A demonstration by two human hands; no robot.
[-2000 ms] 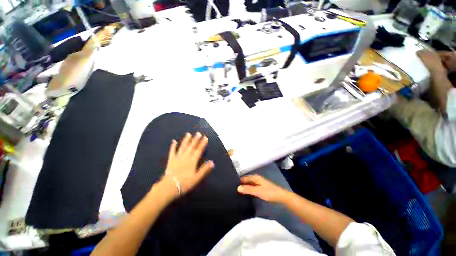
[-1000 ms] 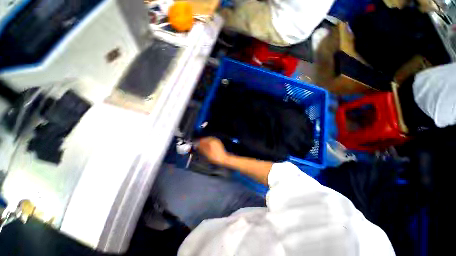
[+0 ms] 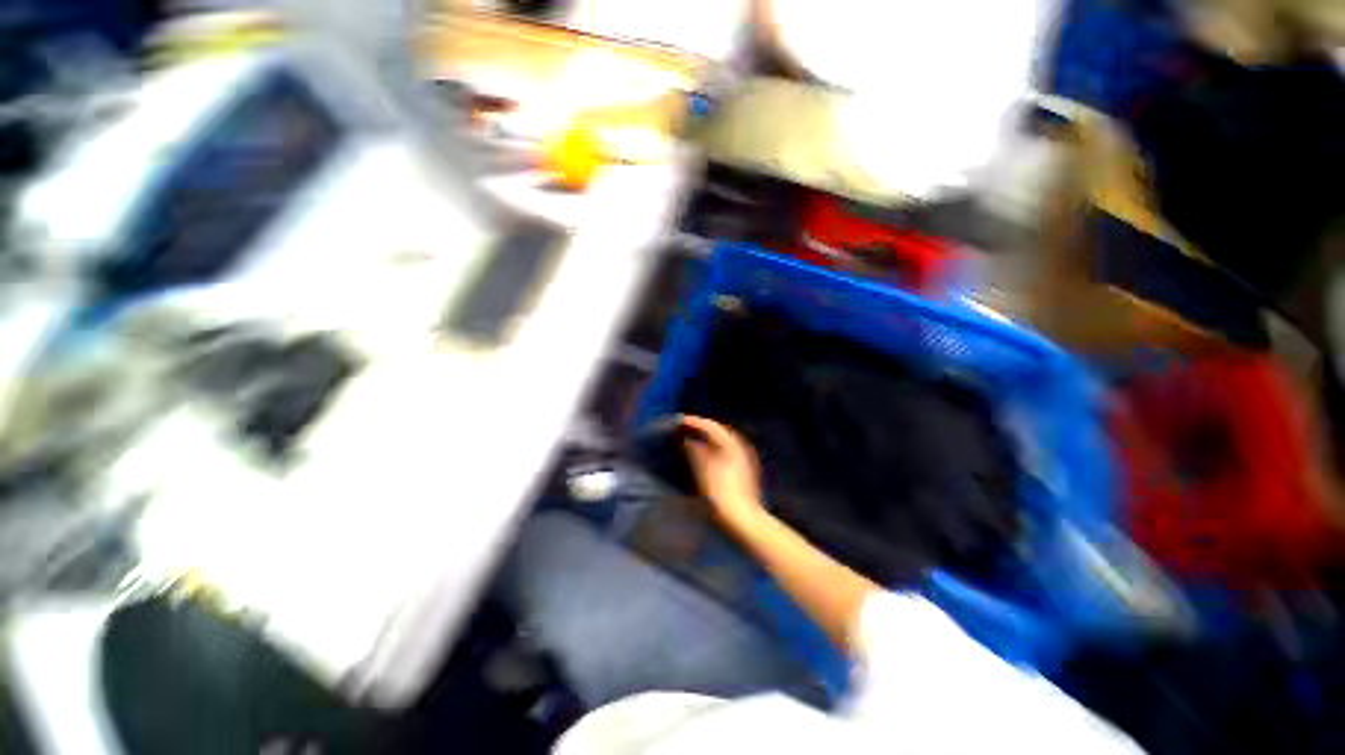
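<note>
The frame is blurred. My right hand (image 3: 720,465) is over the near left side of the blue plastic crate (image 3: 900,313), right of my lap. Its fingers are bent beside a dark patch; I cannot tell whether they grip it. Black pieces (image 3: 885,457) lie in the crate. A black cut piece (image 3: 192,679) shows at the lower left, on the near part of the white table (image 3: 443,472). My left hand is not in view.
The white sewing machine (image 3: 398,221) stands at left, with black squares (image 3: 295,387) by it. A dark rectangle (image 3: 506,280) and a blurred orange thing (image 3: 575,155) lie on the table. A red stool (image 3: 1224,457) is right of the crate. Part of a person shows at the top.
The view has swung from the table to the crate at right. My right hand has left the black panel and moved to the crate. My left hand has gone out of the picture.
</note>
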